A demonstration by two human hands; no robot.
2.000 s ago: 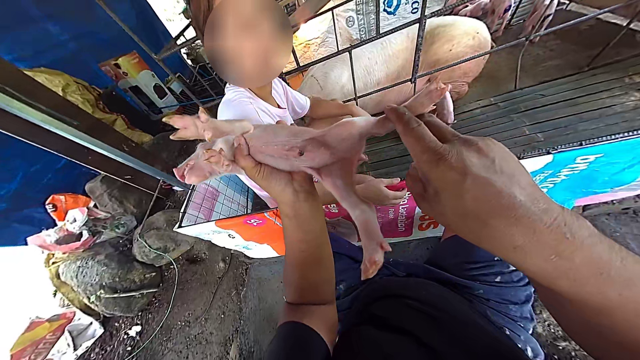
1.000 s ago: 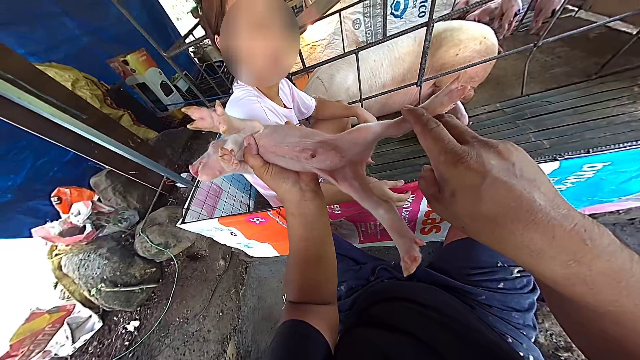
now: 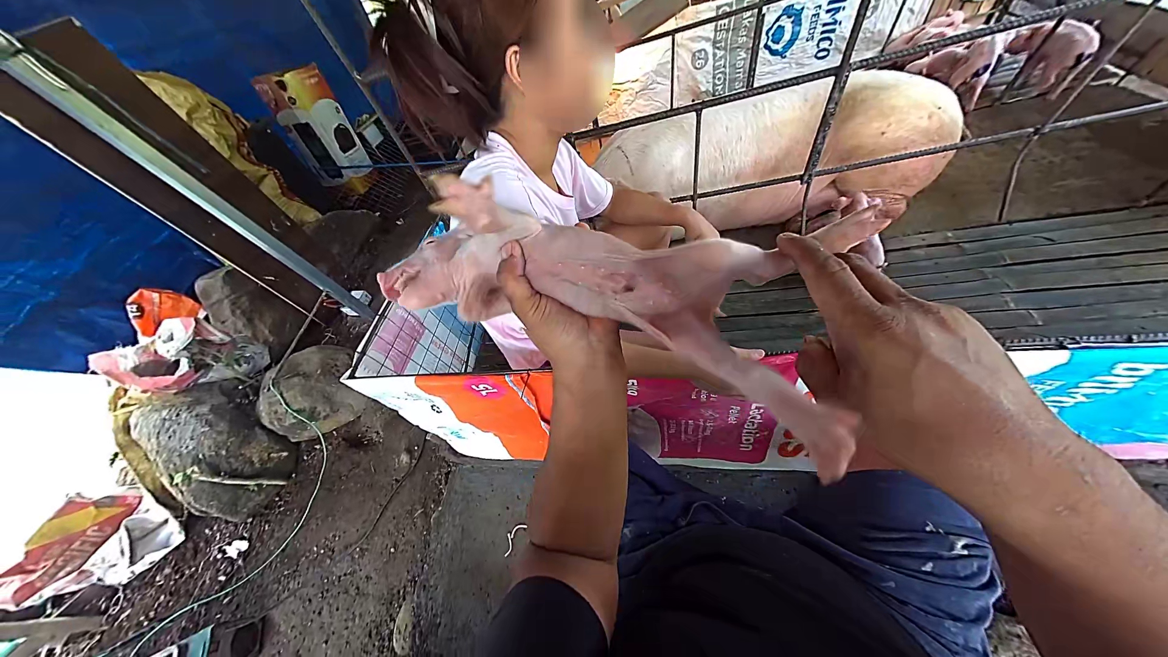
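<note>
A pink piglet (image 3: 630, 278) lies belly up across the view, its snout to the left and its hind legs to the right. My left hand (image 3: 561, 319) is closed around its chest from below, with the thumb over the belly side. My right hand (image 3: 876, 319) pinches one hind leg near the hock between thumb and fingers. The other hind leg hangs down, its hoof beside my right wrist. The forelegs stick up near the head. My right thumb is partly hidden.
A person in a pink shirt (image 3: 538, 187) sits just behind the piglet. A rebar pen fence (image 3: 826, 128) stands beyond, with a large pig (image 3: 776, 151) and several piglets (image 3: 1049, 55) inside. Printed feed sacks (image 3: 712, 415) line the pen's near edge. Rocks (image 3: 214, 447) lie at left.
The seated person's head has turned toward the right. The piglet stays in my hands, belly up, and its free hind leg has swung a little to the right.
</note>
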